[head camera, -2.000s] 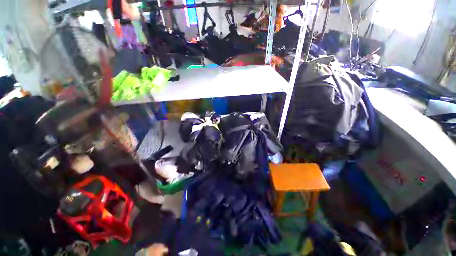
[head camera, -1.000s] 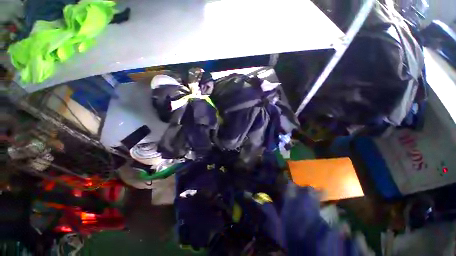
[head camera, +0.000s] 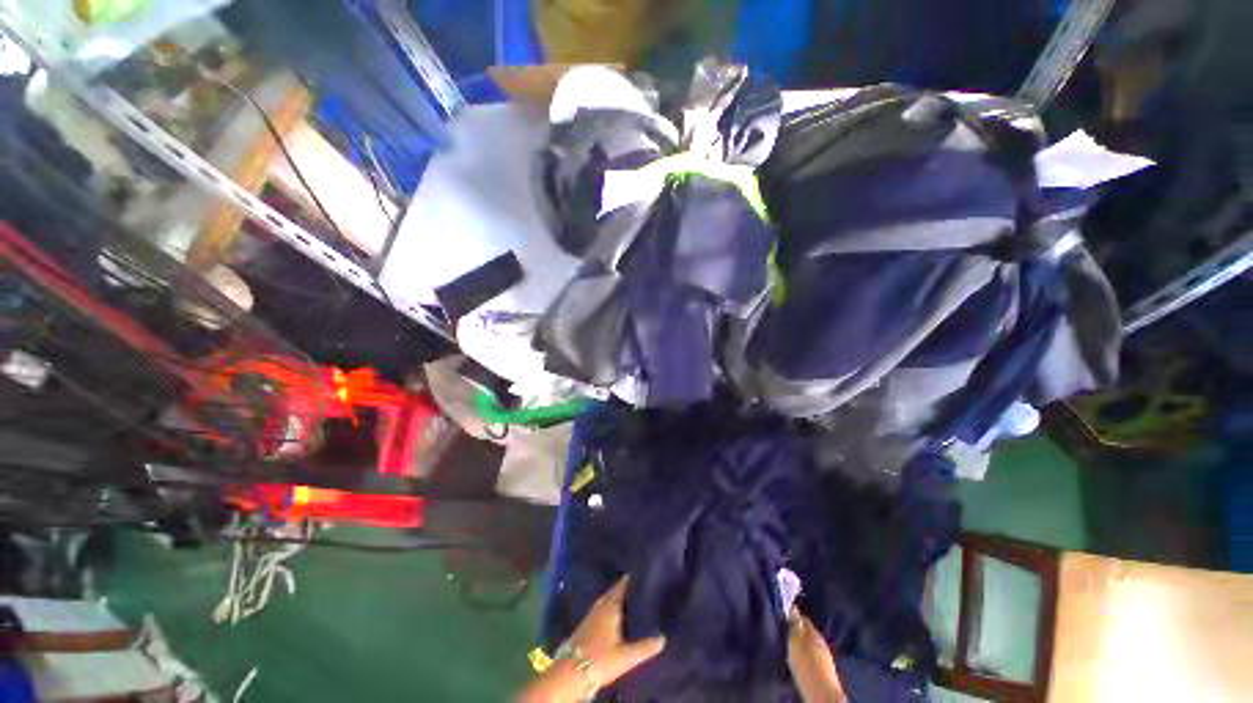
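A large dark navy fabric bundle (head camera: 721, 529) lies at the lower middle, gathered in folds. My left hand (head camera: 594, 648) is at its left side, thumb and fingers spread against the cloth, with a ring on a finger. My right hand (head camera: 814, 659) is at its right side, partly cut off by the bottom edge, beside a small white tag (head camera: 787, 591). Whether the fingers close on the cloth is hard to tell. Behind it, a navy and grey bundle tied with a white and yellow-green strip (head camera: 701, 261) sits beside a bigger tied bundle (head camera: 907, 261).
Metal rack posts (head camera: 247, 206) stand at left and right. A blurred red stool (head camera: 330, 440) is at left, a green-rimmed container (head camera: 529, 409) beside the bundles. An orange-topped stool (head camera: 1154, 632) is at lower right on the green floor (head camera: 371, 632).
The view has moved closer and tilted down over the bundles. Both my hands now show at the navy bundle. The shelf with bright green cloth has mostly left the view.
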